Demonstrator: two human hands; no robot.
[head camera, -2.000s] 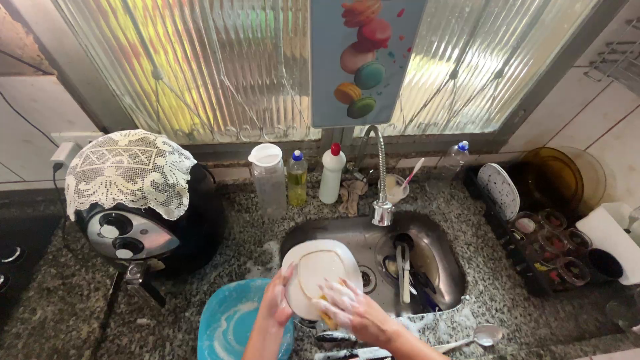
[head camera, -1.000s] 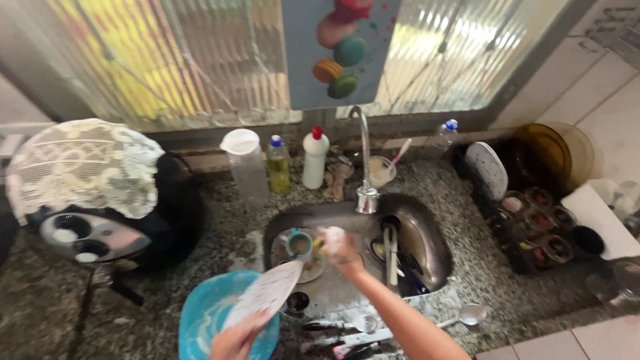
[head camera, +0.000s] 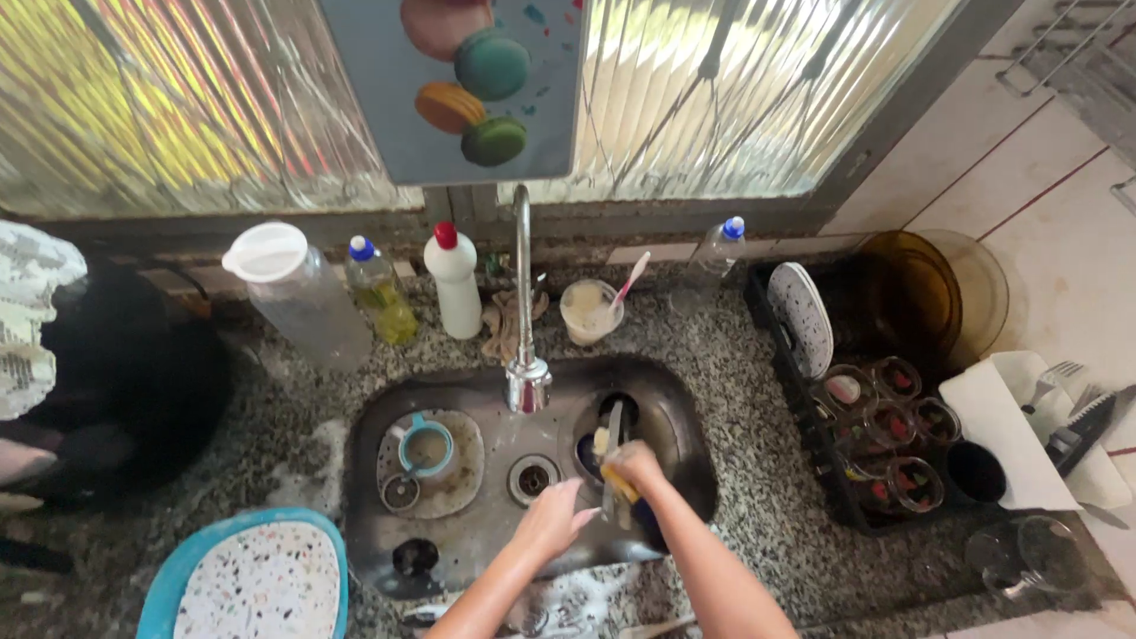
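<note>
Over the right part of the steel sink (head camera: 484, 559), my right hand (head camera: 635, 470) is closed on a yellow sponge (head camera: 621, 484), which lies against a metal utensil, perhaps a knife (head camera: 614, 426). My left hand (head camera: 550, 519) is just left of it, fingers apart, near the utensil's lower end, holding nothing that I can see. A speckled plate (head camera: 470, 444) with a blue-rimmed cup (head camera: 426, 446) on it lies in the sink's left part. Another speckled plate (head camera: 266, 581) rests in the blue basin (head camera: 160, 568). Dark dishes under my right hand are partly hidden.
The faucet (head camera: 525, 355) hangs over the sink. Behind stand a lidded pitcher (head camera: 306, 293), a yellow-liquid bottle (head camera: 383, 293), a white bottle (head camera: 454, 284) and a plastic cup (head camera: 590, 311). A black dish rack (head camera: 799, 426) holding several glasses is at right. Soapy cutlery (head camera: 541, 617) lies along the front edge.
The speckled plate that my left hand held is now in the blue basin, and that hand has moved right over the sink. My right hand has moved to the utensils at the sink's right.
</note>
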